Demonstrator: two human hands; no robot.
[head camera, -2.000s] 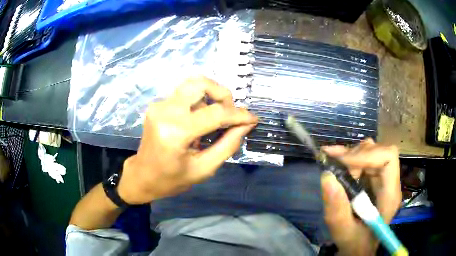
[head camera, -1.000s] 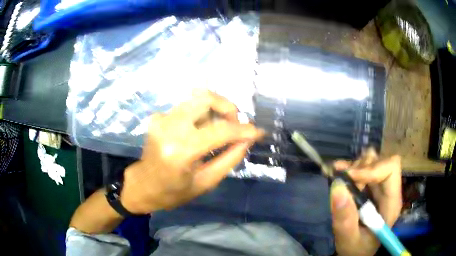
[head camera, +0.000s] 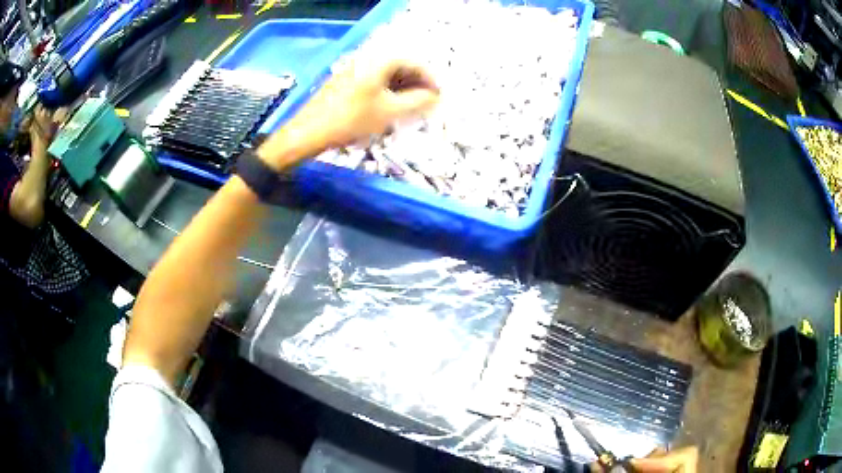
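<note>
My left hand (head camera: 374, 102) is blurred over the blue parts tray (head camera: 545, 175), which is heaped with small white components (head camera: 462, 120). Its fingers are curled; I cannot tell whether they hold a part. My right hand (head camera: 667, 460) is cut off by the bottom edge and holds the soldering iron (head camera: 595, 445), whose tip points up and left over the black PCB strips (head camera: 609, 383). The strips lie side by side, with white pieces along their left ends. The clear plastic bag (head camera: 388, 323) lies left of them.
A black fume extractor (head camera: 637, 231) stands behind the strips. A yellowish can (head camera: 734, 319) is to its right. A second blue tray (head camera: 300, 46) and a row of black strips (head camera: 222, 111) are at the back left. A person (head camera: 32, 185) sits at the far left.
My left hand has moved from the strips up and left to the white parts. The view has tilted up, showing the trays and extractor. My right hand and the iron now sit at the bottom edge.
</note>
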